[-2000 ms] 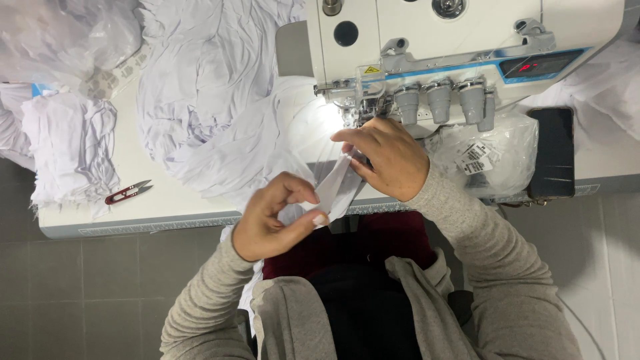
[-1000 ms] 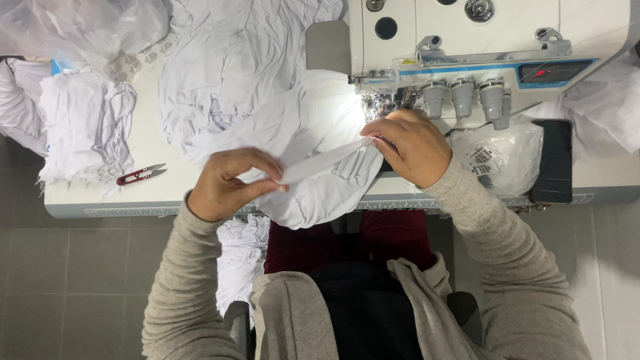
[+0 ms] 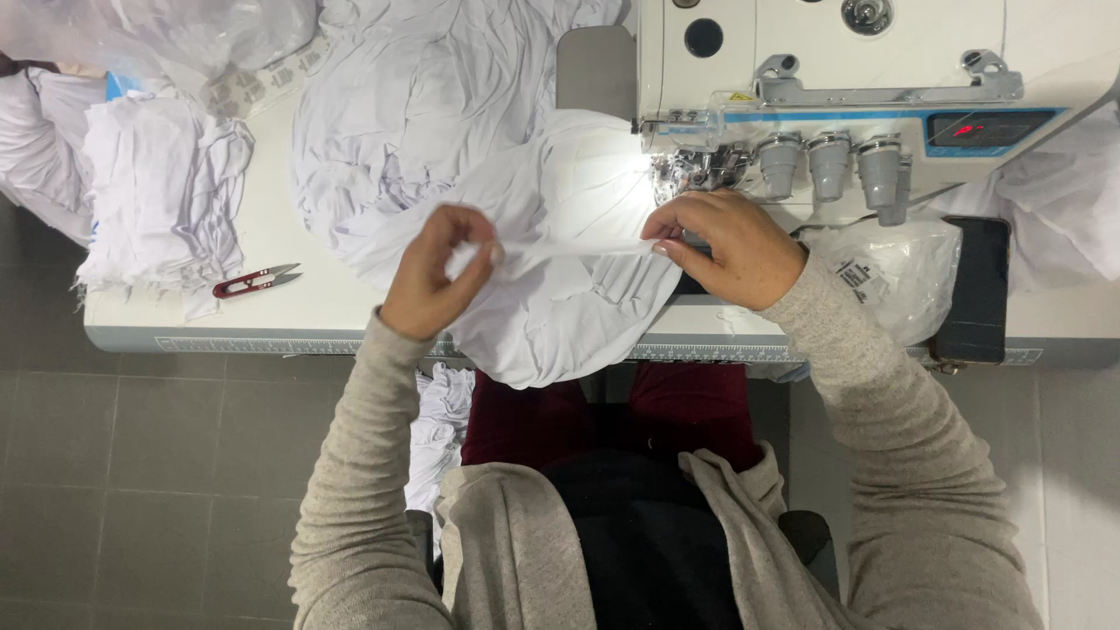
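Observation:
A narrow white fabric strip (image 3: 573, 249) is stretched level between my two hands, over a large heap of white fabric (image 3: 420, 114). My left hand (image 3: 444, 271) pinches its left end between thumb and fingers, slightly blurred. The right end is pinched by my right hand (image 3: 731, 249), just below the lit needle area of an overlock sewing machine (image 3: 822, 52). Part of the heap hangs over the table's front edge above my lap. Whether the strip is joined to the heap cannot be told.
Red-handled thread snips (image 3: 249, 282) lie left, beside a stack of white cut fabric (image 3: 162, 192). A clear plastic bag (image 3: 910, 271) and a dark phone (image 3: 973, 289) are at the right. More plastic bags (image 3: 175, 35) lie at the upper left. A printed ruler (image 3: 262, 344) runs along the table edge.
My hands have moved apart, and the white piece between them has gone from slack and bunched to a taut, nearly level strip. More of the heap now hangs over the front edge.

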